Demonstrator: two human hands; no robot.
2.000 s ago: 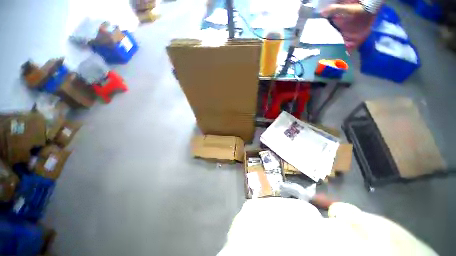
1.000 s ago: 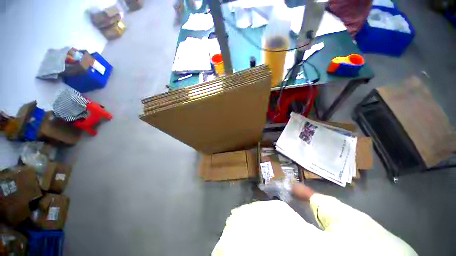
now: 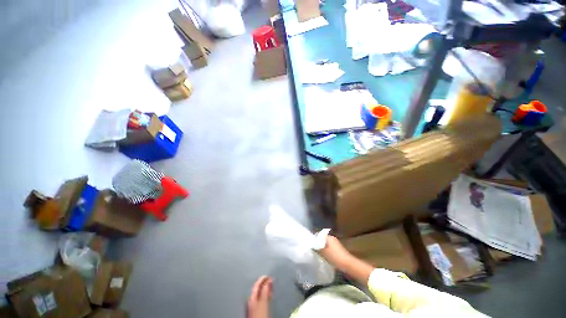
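Observation:
My right hand [image 3: 333, 249] is closed on a pale, crumpled plastic bag [image 3: 290, 239], which hangs over the grey floor in front of me. My left hand [image 3: 260, 297] is low in the picture, left of the bag, cut off by the bottom edge. It touches nothing that I can see, but its fingers are partly hidden and blurred. Flattened cardboard [image 3: 397, 183] stands against the green bench, right of the bag. Part of a small carton [image 3: 385, 248] shows below it, behind my right forearm.
The green bench [image 3: 347, 149] reaches away on the right, with papers and tape dispensers. An open floor carton [image 3: 456, 254] and printed sheets [image 3: 496, 217] lie below it. Left stand a red stool [image 3: 164, 197] with striped cloth, blue totes [image 3: 152, 140] and brown cartons [image 3: 53, 295]. A white bag [image 3: 223, 18] is far back.
The view has turned left. My right hand has come up and away from the floor carton with the plastic bag. My left hand has come into view.

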